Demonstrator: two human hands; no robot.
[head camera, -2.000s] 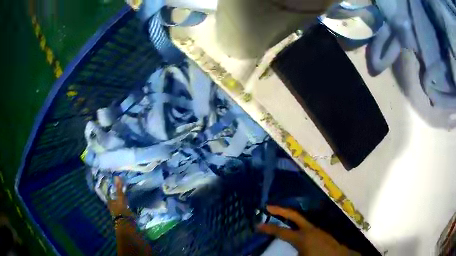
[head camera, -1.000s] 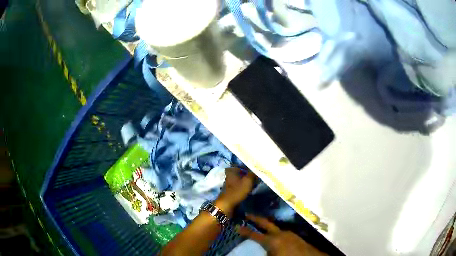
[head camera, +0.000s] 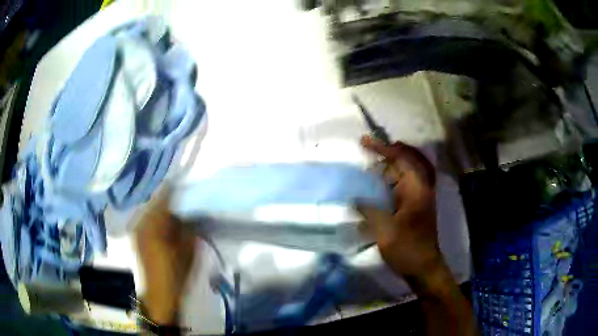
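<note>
A light blue and white plush workpiece (head camera: 282, 190) is stretched between my two hands above the white table, blurred by motion. My left hand (head camera: 164, 243) grips its left end. My right hand (head camera: 403, 203) grips its right end; pointed scissors (head camera: 370, 118) stick out above the fingers of that hand. Blue straps (head camera: 321, 282) hang below the workpiece near the table's front edge. How the fingers close on the fabric is too blurred to tell.
Flat blue oval panels (head camera: 85, 92) are piled at the left. A black phone (head camera: 108, 287) and a pale cup (head camera: 46, 298) lie at the lower left. The dark sewing machine (head camera: 446, 52) stands at upper right. A blue lattice crate (head camera: 505, 289) is at lower right.
The view has swung from the dark blue basket beside the table to the tabletop. My hands have left the basket and now hold the workpiece over the table, with scissors at my right hand.
</note>
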